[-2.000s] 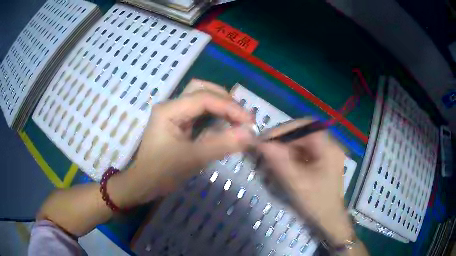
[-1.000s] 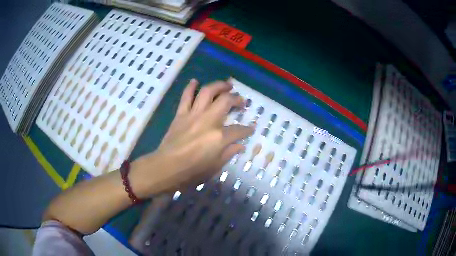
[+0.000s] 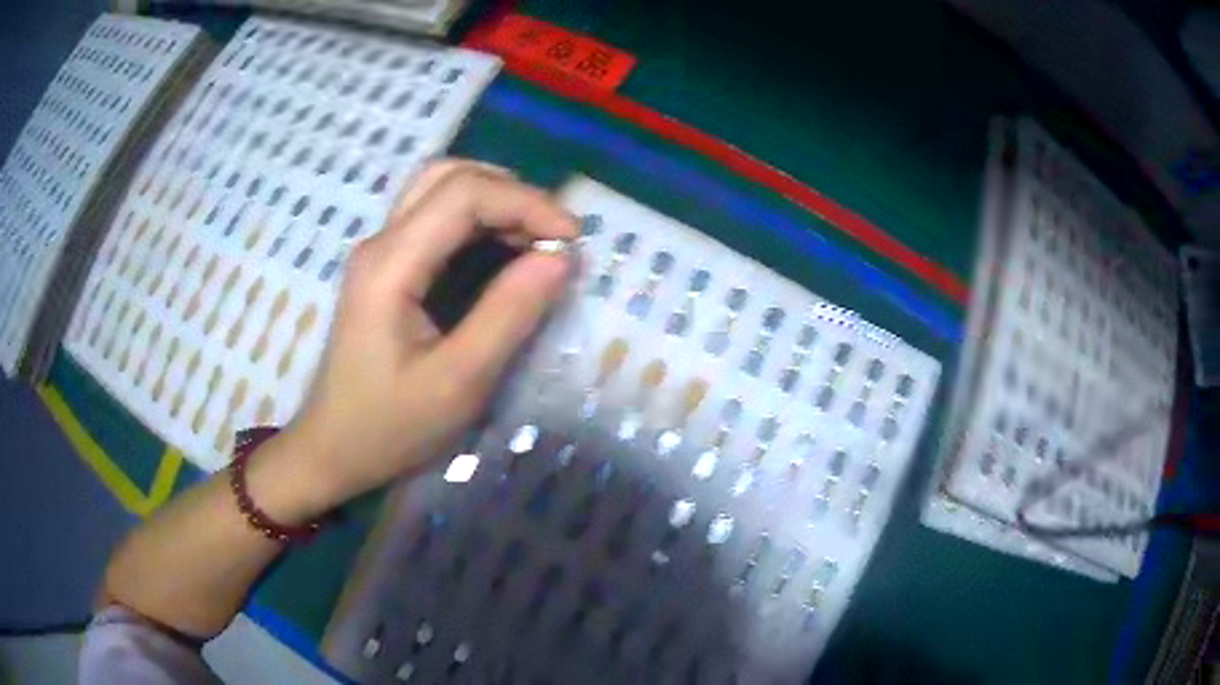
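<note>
My left hand (image 3: 415,321) is above the upper left part of the white slotted tray (image 3: 876,535). Its thumb and index finger pinch a small silvery component (image 3: 551,246), mostly hidden by the fingertips. The tray holds rows of shiny and dark components in its slots, and several tan slots without a component show near its middle. The lower left part of the tray lies in shadow. My right hand is not in view. The frame is blurred.
A left-hand tray (image 3: 268,228) has dark parts and tan slots, with a tray stack (image 3: 80,161) beyond it. A right-hand tray stack (image 3: 1057,388) has a dark wire (image 3: 1110,519) across it. A red label (image 3: 555,51) lies on the green mat (image 3: 749,80).
My left hand has moved left and up from the tray and now pinches a component. Another tan slot shows where the fingers were. My right hand and pen tool left the picture earlier.
</note>
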